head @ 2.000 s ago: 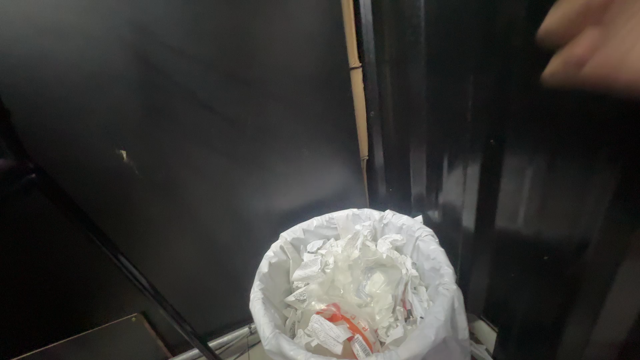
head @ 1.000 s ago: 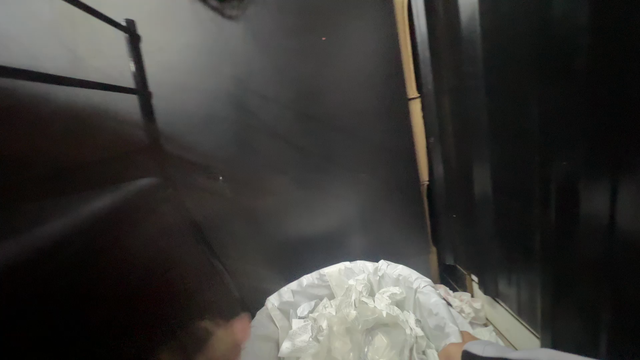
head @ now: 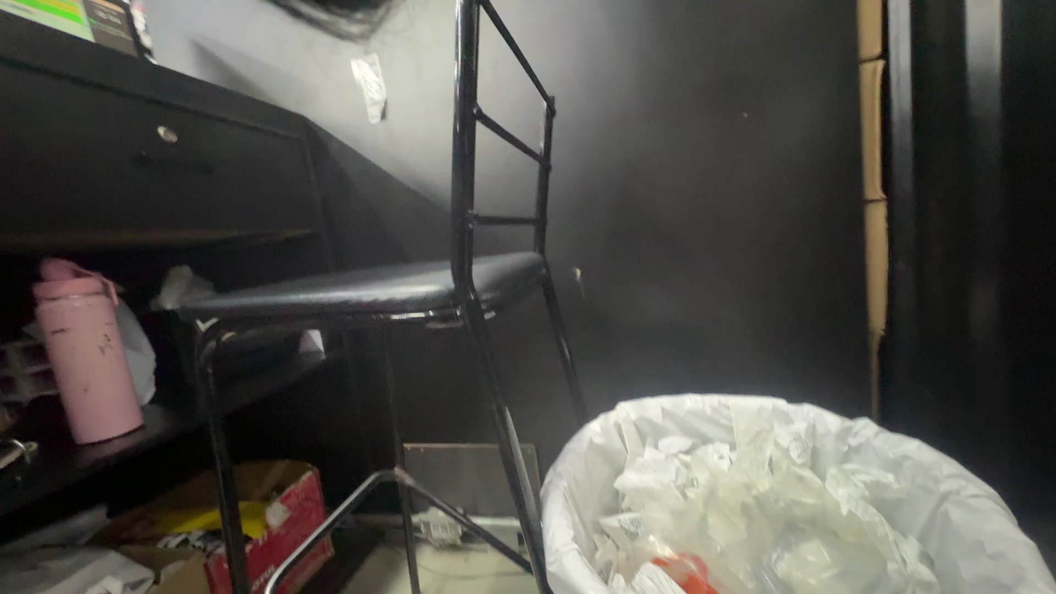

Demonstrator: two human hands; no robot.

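Note:
Neither of my hands shows in the view now. A waste bin lined with a white plastic bag point(head: 577, 487) stands at the lower right. It holds crumpled white paper point(head: 660, 478), clear plastic wrapping point(head: 742, 511) and a red-orange piece point(head: 686, 571) near the bottom edge. Left of the bin stands a black metal-framed chair point(head: 371, 289) with a dark padded seat. What my hands hold or touch cannot be seen.
A black desk point(head: 231, 165) with a lock is at the left. On its shelf stands a pink bottle point(head: 89, 363); below is an open red cardboard box point(head: 285, 536). Behind are a dark wall point(head: 701, 206) and a cardboard strip point(head: 874, 247).
The view has swung left, bringing in the desk, the whole chair and the pink bottle. The hands seen at the edges and beside the bin a second or two ago are out of view.

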